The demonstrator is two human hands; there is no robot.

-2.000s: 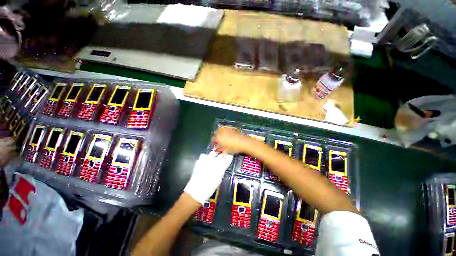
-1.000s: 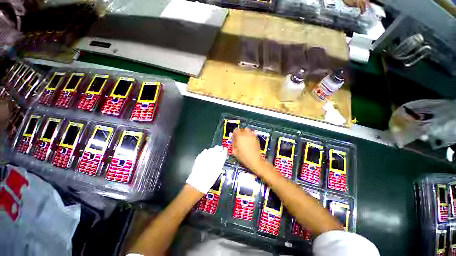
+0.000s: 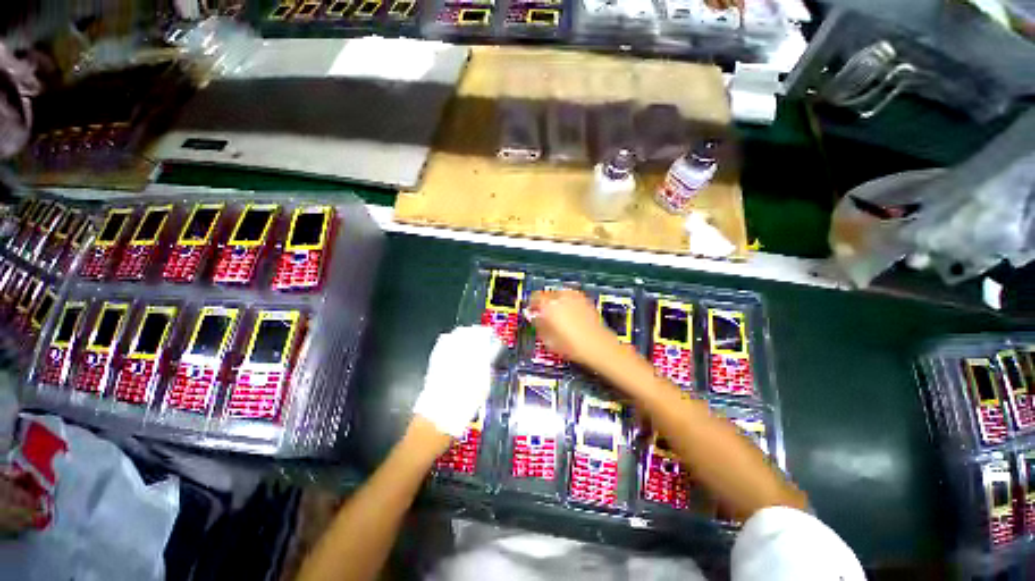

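Note:
A clear blister tray (image 3: 767, 375) of red keypad phones in two rows lies in front of me on the green bench. My left hand (image 3: 463, 375), in a white glove, rests at the tray's left side, touching the lower part of the top-left phone (image 3: 503, 304). Its fingertips are blurred. My bare right hand (image 3: 564, 326) is over the second phone of the top row, fingers curled, with a tiny white piece at the fingertips. That phone is mostly hidden by the hand. My right forearm covers parts of the lower-row phones.
A stack of phone trays (image 3: 324, 375) is at left, a smaller one (image 3: 936, 420) at right. Beyond are a tan board (image 3: 454, 199) with two bottles (image 3: 614, 185) and a white scrap (image 3: 707, 236), a grey panel (image 3: 341, 125), and a plastic bag (image 3: 885, 233). Someone's hand shows at lower left.
My right hand has moved right from the top-left phone to the second one, uncovering the first. My gloved left hand stays by the tray's left side. The whole view has shifted slightly.

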